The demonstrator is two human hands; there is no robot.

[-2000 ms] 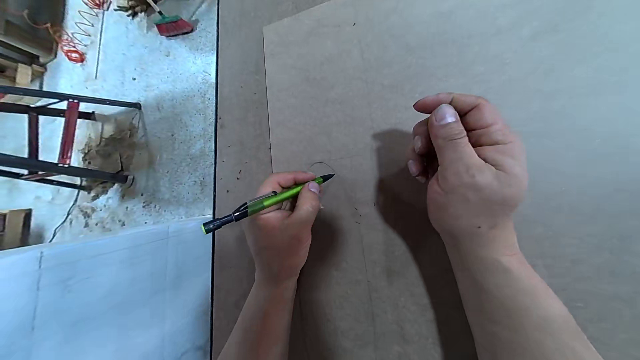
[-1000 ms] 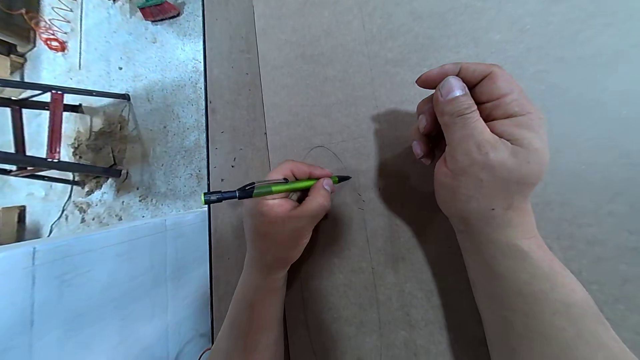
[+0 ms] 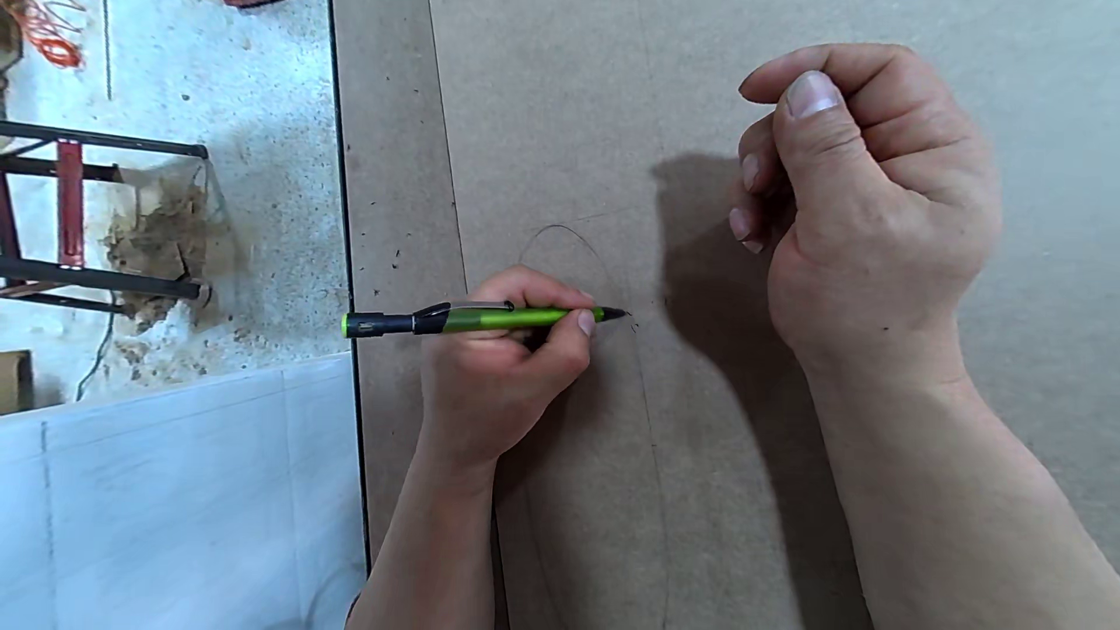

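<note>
My left hand [image 3: 512, 372] holds a green and black mechanical pencil [image 3: 490, 318] between thumb and fingers. The pencil's dark tip meets the brown fibreboard sheet [image 3: 577, 490] beside a thin curved pencil line. A rounded pencil arc [image 3: 557, 227] shows just above the fingers. My right hand [image 3: 875, 192] hovers over the sheet to the right, fingers curled and thumb against the index finger side, with nothing seen in it. Its shadow falls on the board between the two hands.
Under the sheet, a board edge [image 3: 385, 219] runs down the left. Beyond it lie the speckled floor [image 3: 271, 105], a red and black metal frame [image 3: 70, 206], an orange coiled hose [image 3: 52, 35] and a large white sheet with pencil lines [image 3: 175, 499] at the lower left.
The pencil has swung from a slant to nearly level in my left hand, and its tip has moved relative to the drawn arc. The view has shifted closer. My right hand keeps its curled pose.
</note>
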